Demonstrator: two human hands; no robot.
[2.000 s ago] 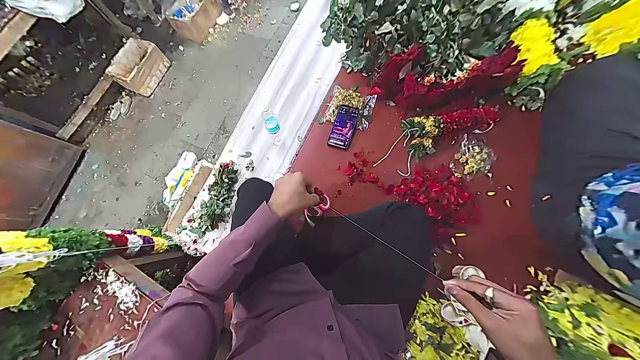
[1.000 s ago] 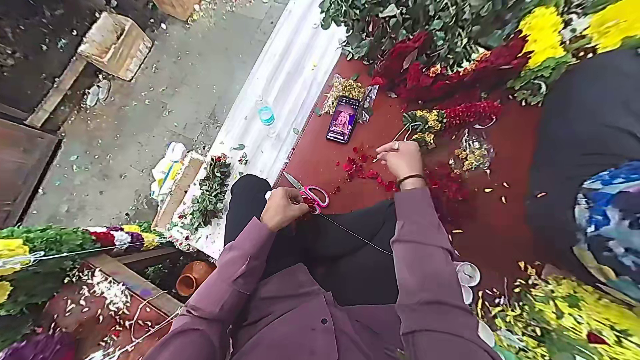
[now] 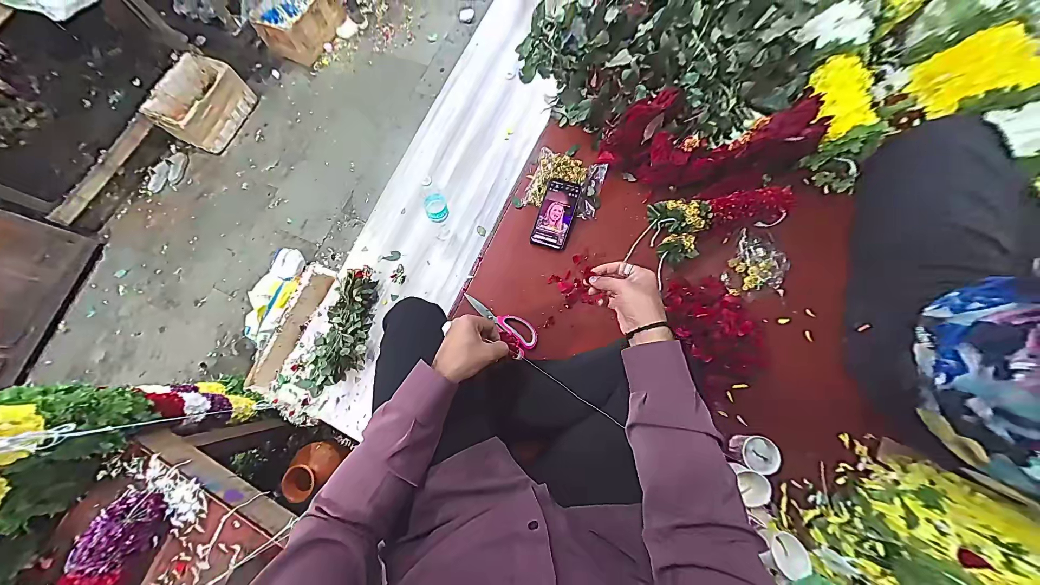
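Note:
My left hand [image 3: 473, 348] pinches a thread [image 3: 573, 393] over my left knee, with some red at the fingertips. The thread runs down to the right and passes behind my right forearm. Beside the left fingers are scissors with pink handles [image 3: 517, 331], blades pointing up and left; whether the hand grips them cannot be told. My right hand [image 3: 630, 296] has thumb and forefinger together above loose red petals [image 3: 575, 286]; what lies between the fingertips is too small to tell. Beyond it lie a phone [image 3: 556, 214] with a lit screen and a red and yellow flower string [image 3: 743, 207].
Leafy stems [image 3: 674, 61] and dark red garlands [image 3: 715, 154] lie at the far side. A person in dark clothes [image 3: 934, 211] sits at the right. Thread spools [image 3: 760, 455] stand near yellow petals [image 3: 910, 512]. A small bottle [image 3: 435, 207] rests on white cloth [image 3: 455, 138].
My right hand has moved from the thread at the lower right up to the red petals. My left hand stays near my knee. The scissors, out of sight two seconds ago, now show beside it.

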